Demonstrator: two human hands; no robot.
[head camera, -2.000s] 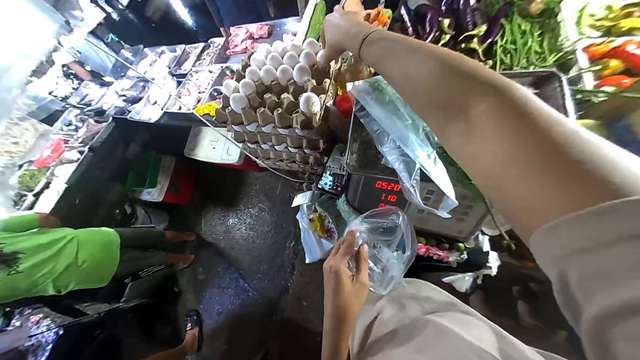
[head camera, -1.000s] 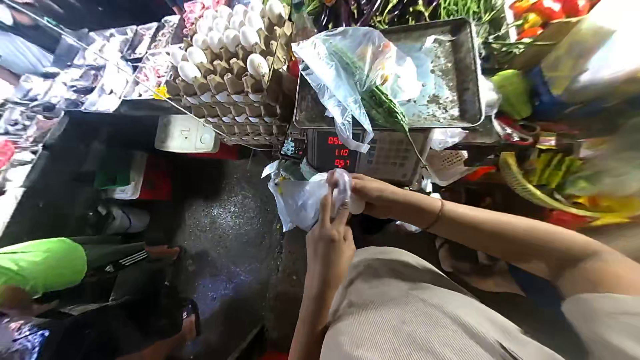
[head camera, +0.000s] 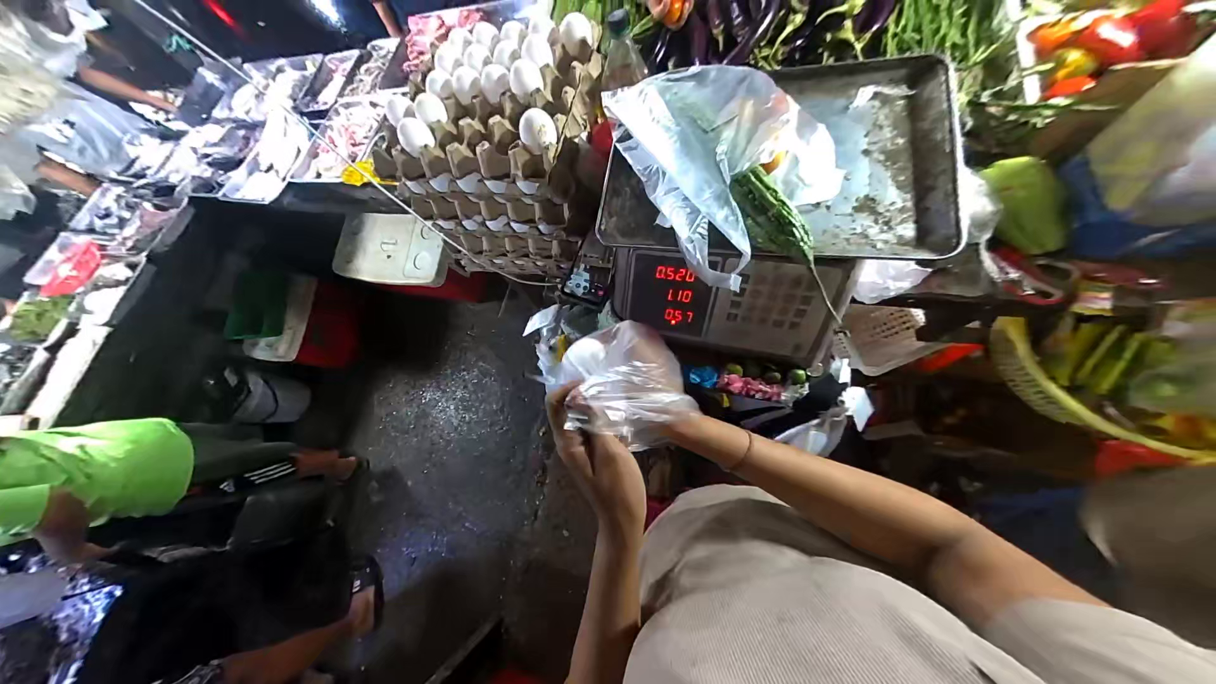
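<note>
My left hand (head camera: 598, 465) grips the edge of a clear plastic bag (head camera: 632, 380) below the weighing scale. Inside or behind the same bag is my right hand (head camera: 670, 404), its fingers hidden by the plastic; a white, rounded shape, seemingly an egg (head camera: 584, 356), shows through the film. Beyond them stands a digital scale (head camera: 779, 304) with red lit digits. On its metal tray (head camera: 883, 237) lies another plastic bag (head camera: 684, 161) with a bitter gourd (head camera: 771, 214) sticking out. Stacked cardboard egg trays (head camera: 484, 161) with white eggs (head camera: 537, 130) stand left of the scale.
Eggplants (head camera: 731, 28), green beans (head camera: 936, 28) and a crate of red peppers (head camera: 1107, 43) line the back. A white cooler lid (head camera: 389, 249) and a bucket (head camera: 271, 397) are at left. A person in a green shirt (head camera: 104, 465) is at lower left. A yellow basket (head camera: 1054, 389) stands at right.
My right hand was over the egg trays two seconds ago and is now at the plastic bag with my left. The bag with the gourd now lies farther onto the scale tray.
</note>
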